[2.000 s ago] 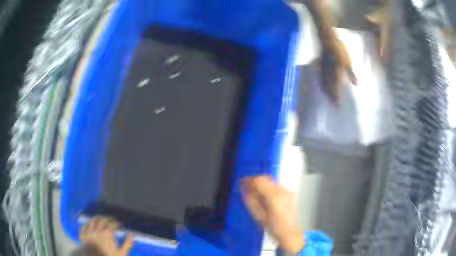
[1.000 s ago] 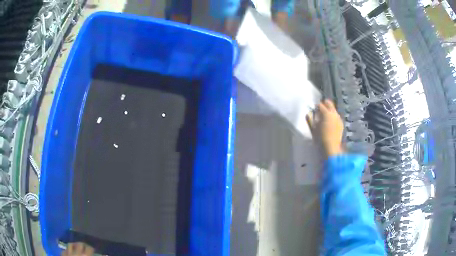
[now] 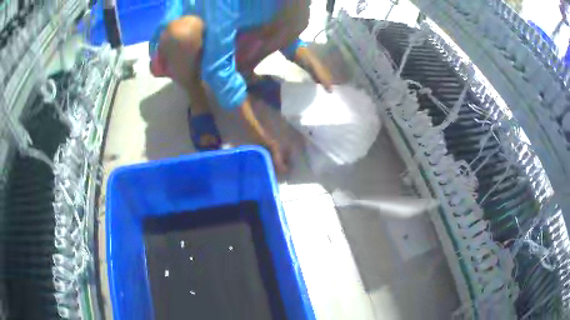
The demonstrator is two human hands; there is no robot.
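A deep blue bin (image 3: 194, 187) stands on the floor in the lower left of the view, its near end cut off by the bottom edge. A flat black sheet (image 3: 209, 269) with several small white specks lies in its bottom. A flat white stack (image 3: 322, 244) lies on the floor against the bin's right side. Fanned white sheets (image 3: 344, 125) are beyond it, with another person's hands at them. A blurred white sheet (image 3: 400, 206) is at the right. Neither of my hands is in view.
A person in a blue smock (image 3: 222, 62) crouches just beyond the bin. Racks with white chargers and looped cables line the left side (image 3: 72, 219) and the right side (image 3: 450, 181) of the narrow aisle. Another blue bin (image 3: 137, 22) shows at the top left.
The view has tilted up towards the crouching person, and the bin sits lower in it. Both my hands have left the picture; my right hand was at the white sheets, my left at the bin's near end.
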